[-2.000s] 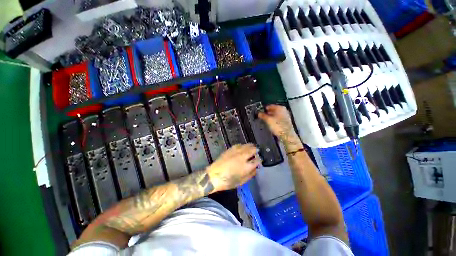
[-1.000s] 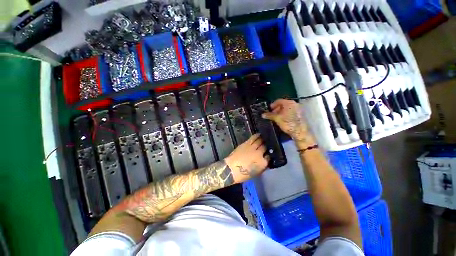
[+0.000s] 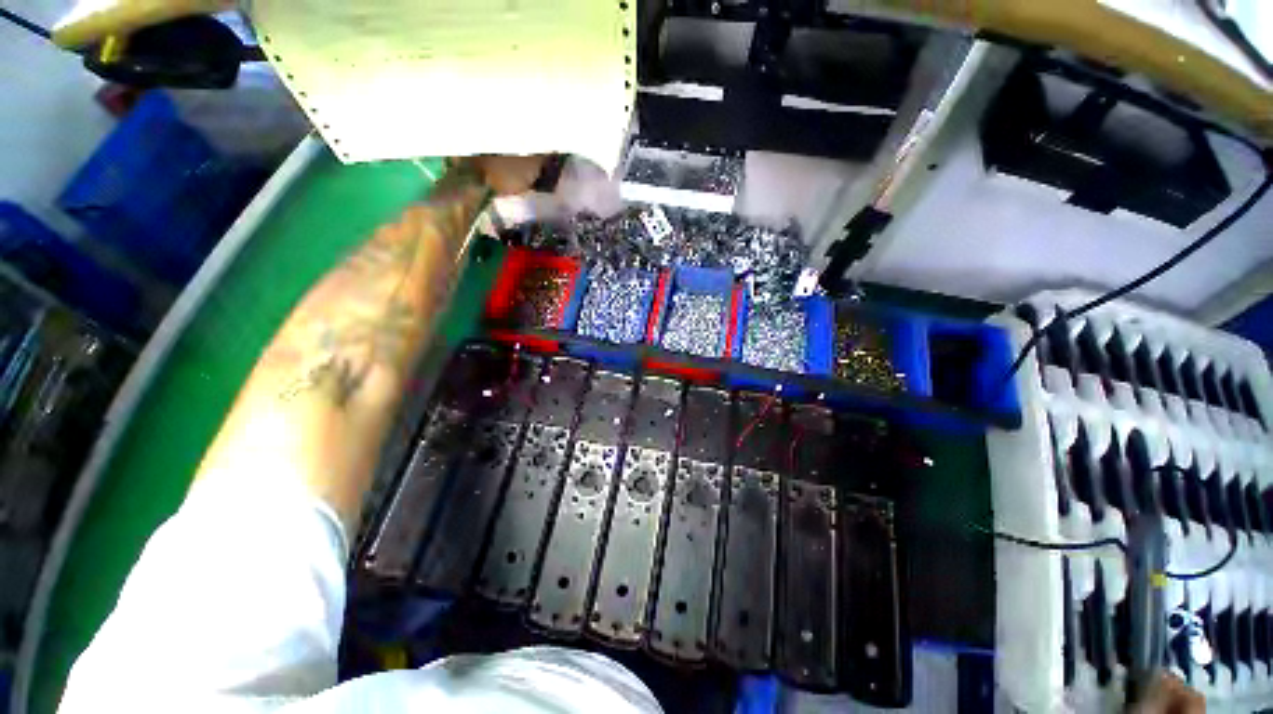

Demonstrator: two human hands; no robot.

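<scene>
A row of long black lock panel housings [image 3: 645, 544] lies on the bench, grey mounting plates inside. My left hand [image 3: 519, 175] is stretched far forward at the lower edge of a pale yellow sheet [image 3: 454, 70], left of the pile of metal fittings; its fingers are blurred and partly hidden. My right hand [image 3: 1175, 695] is cut off by the bottom edge at far right, at the lower end of the electric screwdriver [image 3: 1145, 572]; its grip cannot be made out. The screwdriver lies over the white moulded tray [image 3: 1026, 488].
Red and blue screw bins [image 3: 695, 314] stand behind the housings, with loose silver fittings [image 3: 740, 251] behind them. Thin red wires trail from the housing tops. A green surface [image 3: 210, 363] runs along the left. A black cord crosses the upper right.
The view has tilted up and turned left. My left hand has left the rightmost housing and reached far forward. My right hand has moved from that housing to the screwdriver's lower end.
</scene>
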